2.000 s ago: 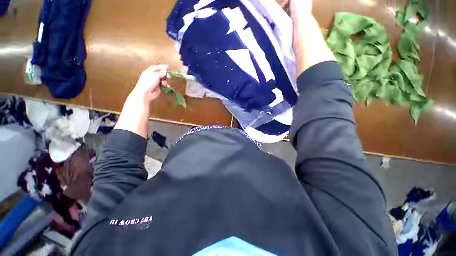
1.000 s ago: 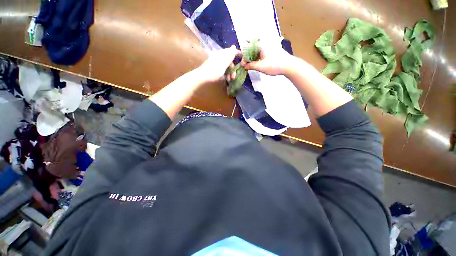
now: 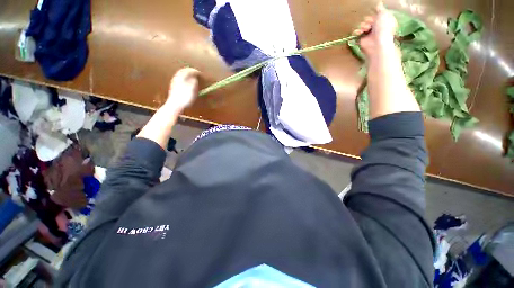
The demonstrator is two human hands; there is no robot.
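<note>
A bundle of navy cut pieces with white paper (image 3: 296, 104) lies on the brown table, pinched narrow at its middle. A light-green tie strip (image 3: 239, 75) crosses round the pinched middle and is stretched taut to both sides. My left hand (image 3: 185, 89) is closed on the strip's left end, near the table's front edge. My right hand (image 3: 379, 31) is closed on its right end, higher up and beside the green heap. The underside of the bundle is hidden.
A loose heap of green strips (image 3: 420, 62) lies on the right of the table. A navy stack (image 3: 61, 42) lies at the far left, beside a small white-green box (image 3: 25, 46). White scraps (image 3: 53, 126) and other cloth heap on the floor at left; more scraps lie lower right.
My hands came together over the bundle's middle with the green strip, then moved apart to left and right. The strip is now taut and the bundle is cinched narrow there.
</note>
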